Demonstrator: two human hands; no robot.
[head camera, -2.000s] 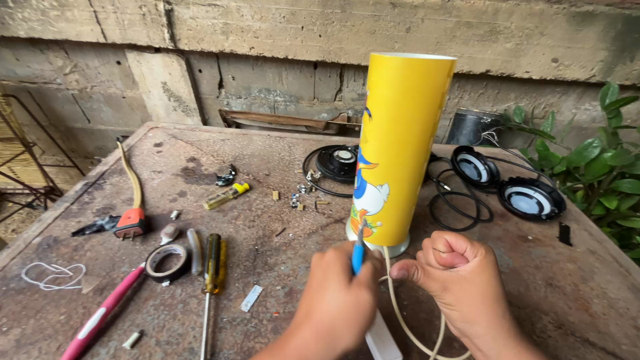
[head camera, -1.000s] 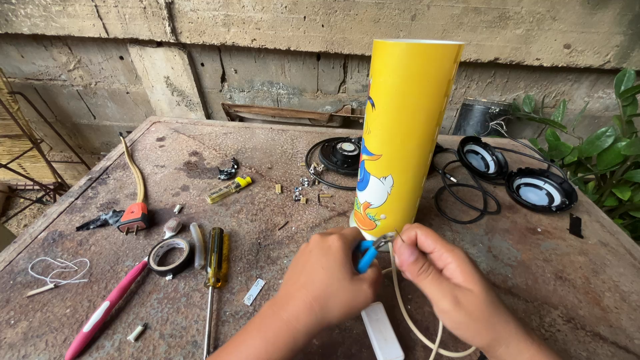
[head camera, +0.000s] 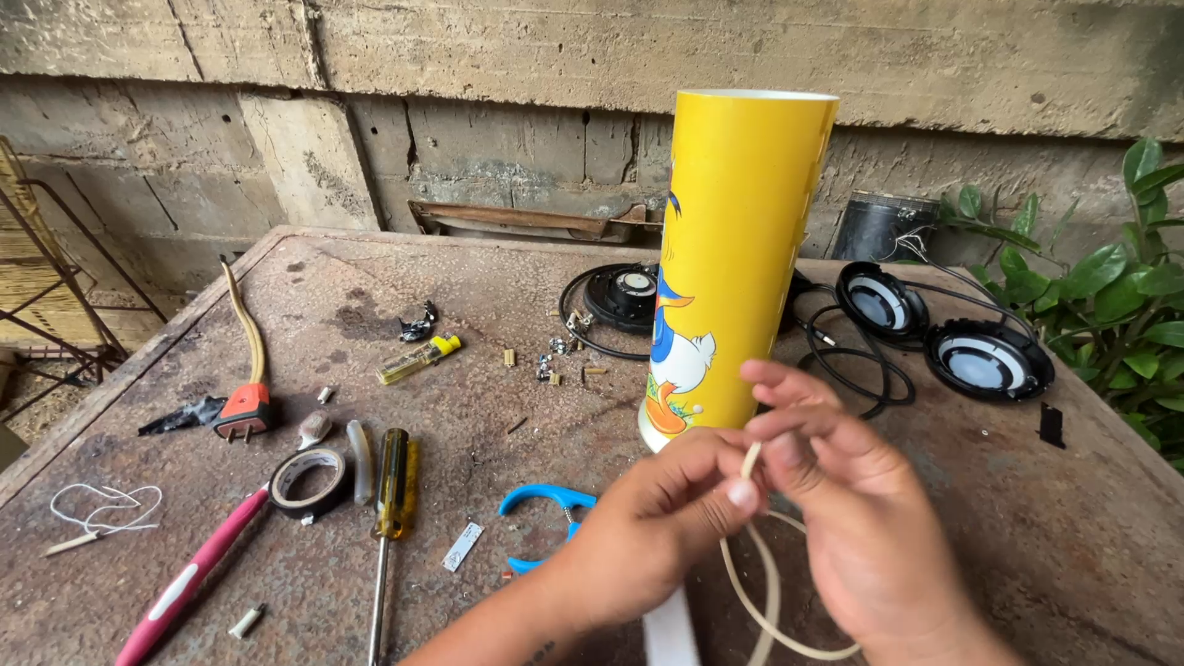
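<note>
My left hand (head camera: 680, 513) pinches the end of a cream electrical cable (head camera: 752, 461) between thumb and fingers. Close against it, my right hand (head camera: 832, 472) has its fingertips at the cable's tip; whether they grip it is hidden. More of the cable loops down below both hands. Behind them a yellow cylindrical lampshade (head camera: 749, 231) with a cartoon duck print stands upright on a white base. Blue-handled pliers (head camera: 548, 495) lie on the table, partly covered by my left hand and forearm. A white plastic piece (head camera: 673, 629) sits under the hands.
At left are a screwdriver (head camera: 393, 490), black tape (head camera: 310, 483), a pink-handled tool (head camera: 190, 578) and an orange plug (head camera: 244, 410). A yellow lighter (head camera: 418, 359) and small metal parts lie mid-table. Round black speaker parts (head camera: 988, 359) with cables are at right, near a leafy plant (head camera: 1096, 277).
The blue-handled pliers, held in my left hand before, now lie on the table. My left hand has taken hold of the cable end.
</note>
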